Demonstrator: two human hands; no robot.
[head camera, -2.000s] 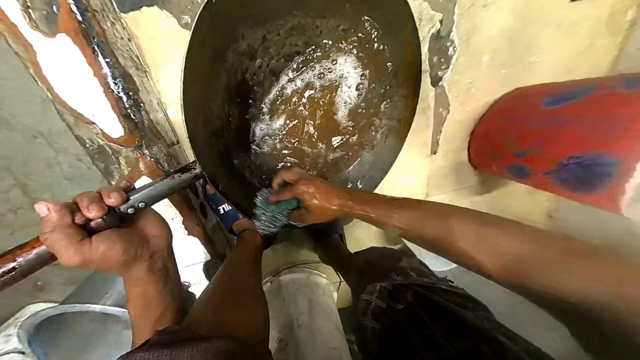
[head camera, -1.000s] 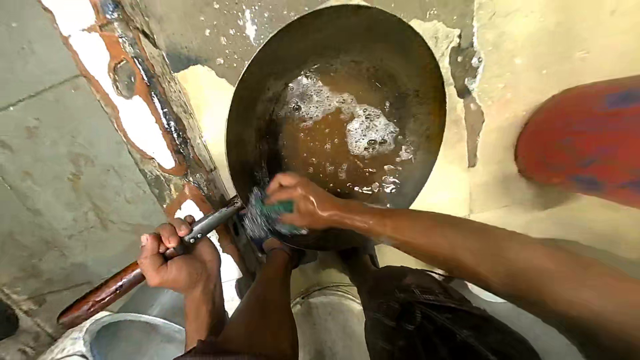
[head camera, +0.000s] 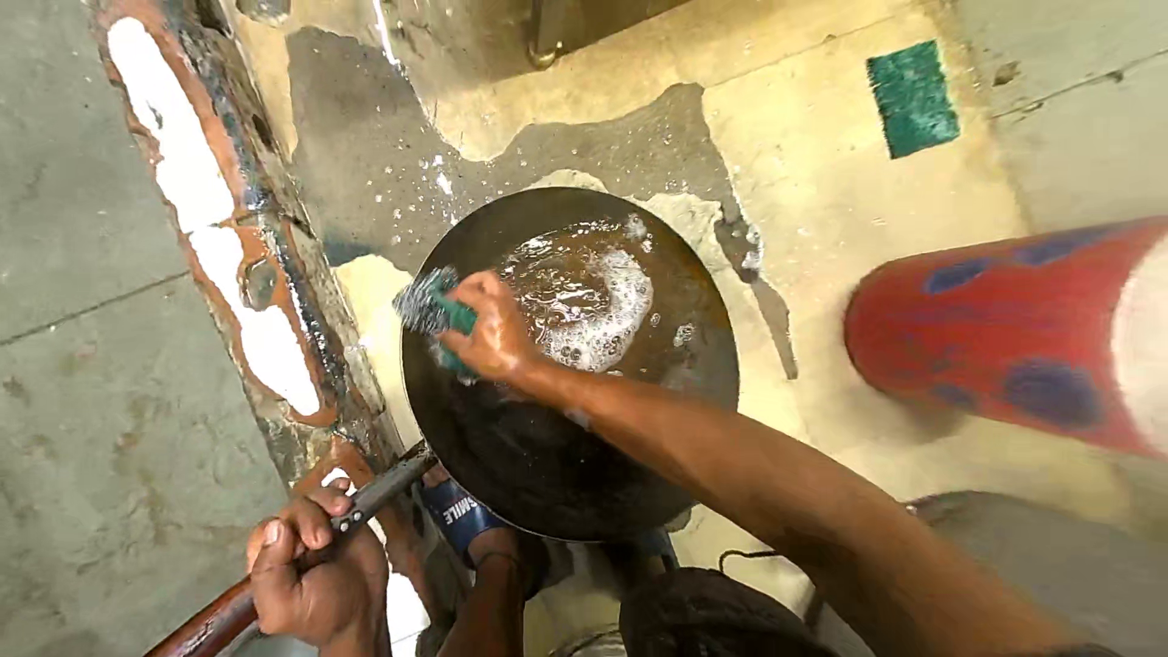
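A large dark metal wok (head camera: 566, 484) stands on the floor in front of my feet, with brownish, foamy water (head camera: 593, 310) in it. My left hand (head camera: 319, 566) grips the wok's long handle (head camera: 388, 484), which has a metal sleeve and a reddish-brown grip, at the lower left. My right hand (head camera: 493, 328) holds a green scouring pad (head camera: 456, 319) together with a greyish mesh scrubber (head camera: 426, 299) against the wok's upper left rim. My right forearm crosses over the wok.
Another green scouring pad (head camera: 913, 99) lies on the floor at the upper right. A red cylindrical container (head camera: 985, 328) with purple patches is at the right. A worn raised ledge (head camera: 301, 301) runs along the left. A blue slipper (head camera: 461, 520) is on my foot beside the wok.
My right hand has moved with the pad and scrubber from the wok's near rim, by the handle, up to its left rim. The foam has shifted. My left hand still grips the handle.
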